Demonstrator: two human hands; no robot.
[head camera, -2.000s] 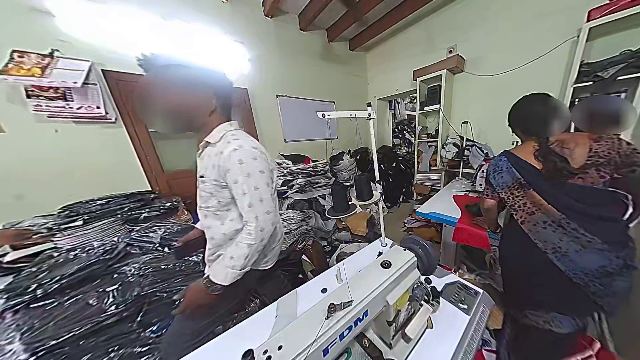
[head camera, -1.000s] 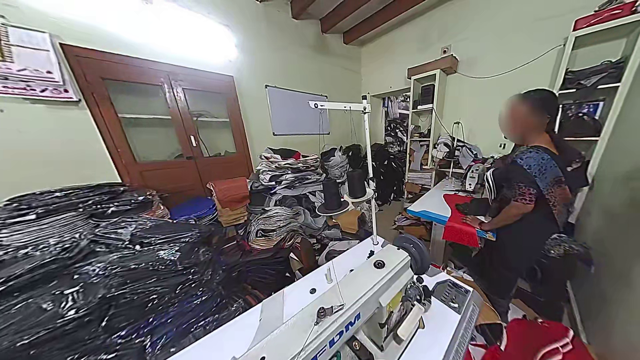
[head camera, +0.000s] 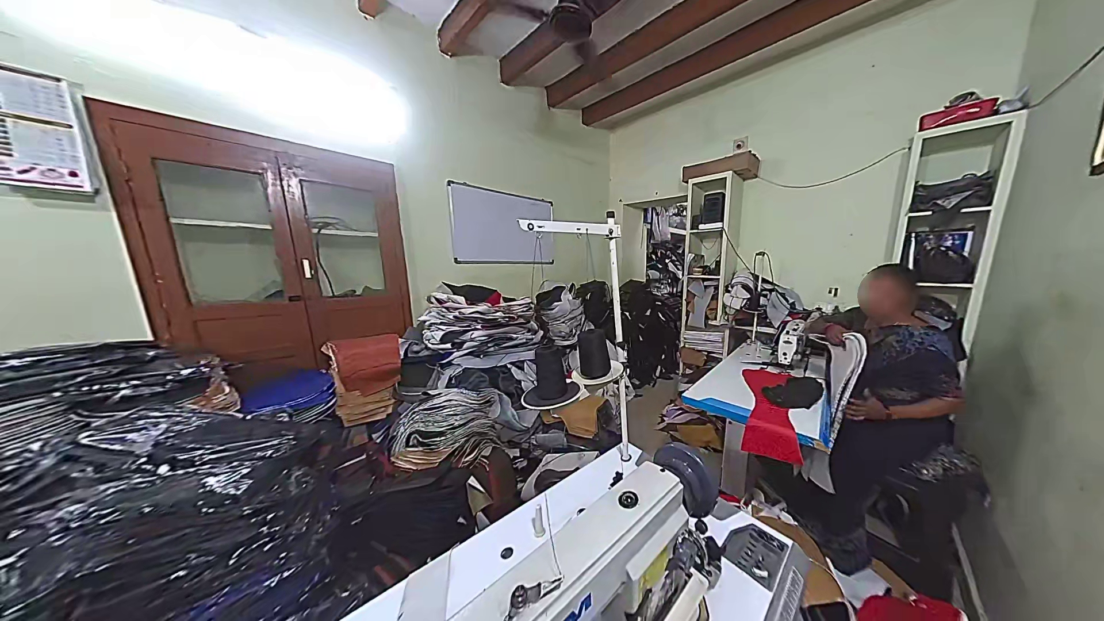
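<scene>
Neither my left hand nor my right hand shows in the head view. A white industrial sewing machine (head camera: 604, 539) stands on its table at the bottom centre, close in front of me. Its dark handwheel (head camera: 687, 479) is at the right end of the head. Behind it rises a white thread stand (head camera: 616, 328) carrying two black thread cones, one of them (head camera: 594, 354) at the right. A control box (head camera: 749, 552) lies to the right of the machine head.
Dark plastic-wrapped stacks (head camera: 155, 509) fill the left. Fabric bundles (head camera: 479, 323) lie behind the thread stand. At the right a person (head camera: 906, 371) sits at another sewing table (head camera: 711, 379), holding layered material, beside red cloth (head camera: 770, 418). A wooden cabinet (head camera: 250, 332) lines the left wall.
The person who stood at the left two seconds ago is out of view. The co-worker at the far table has gone from standing to sitting, with layered material in hand.
</scene>
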